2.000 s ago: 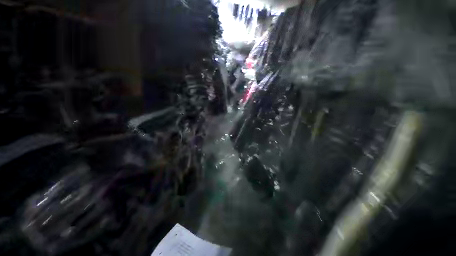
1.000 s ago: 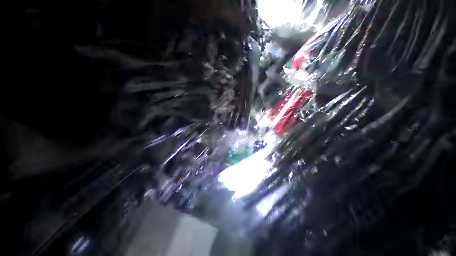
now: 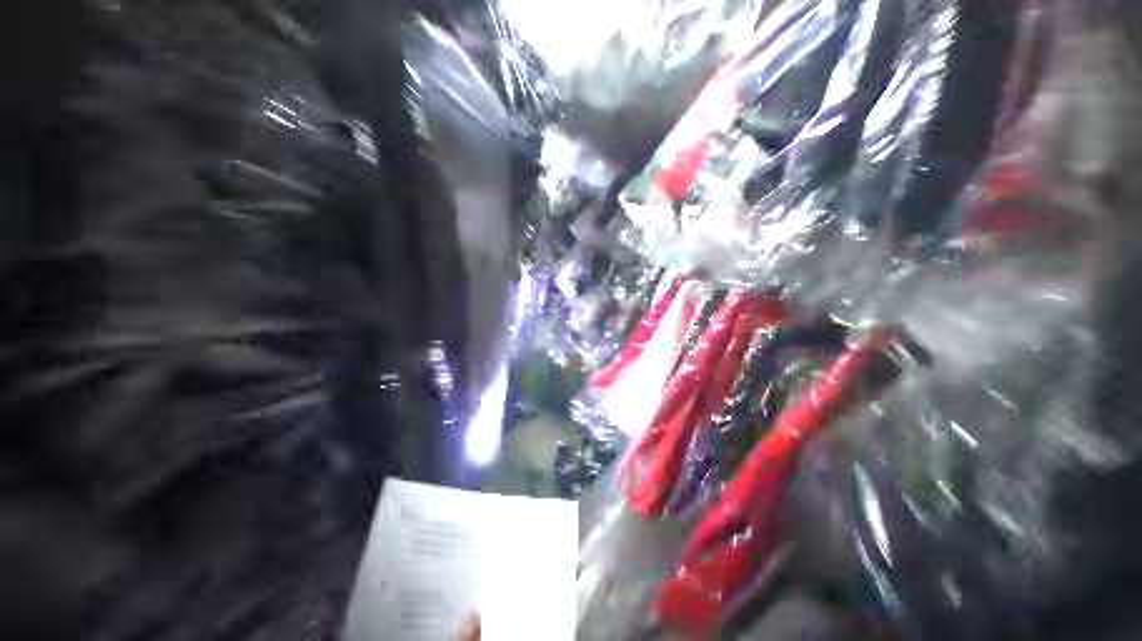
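A white paper sheet (image 3: 432,564) with rows of dark lines stands up from the bottom edge, left of centre; its right half is very bright. A small orange-brown patch, perhaps a fingertip, shows at its lower edge; I cannot tell which hand it belongs to. The rest of my hands is out of the picture. Right of the sheet, red garments (image 3: 751,488) in shiny clear plastic slant downward. A small intense white-blue glare (image 3: 483,438) shows just above the sheet.
Glossy plastic covers (image 3: 864,100) hang at the upper right. Dark, blurred wrapped goods (image 3: 213,338) line the left side. A narrow pale gap runs up the middle to a very bright area (image 3: 576,31) at the top.
The view has moved forward along the aisle; the red garments look larger and nearer. The sheet, blurred and dim one second ago, now shows bright with visible lines.
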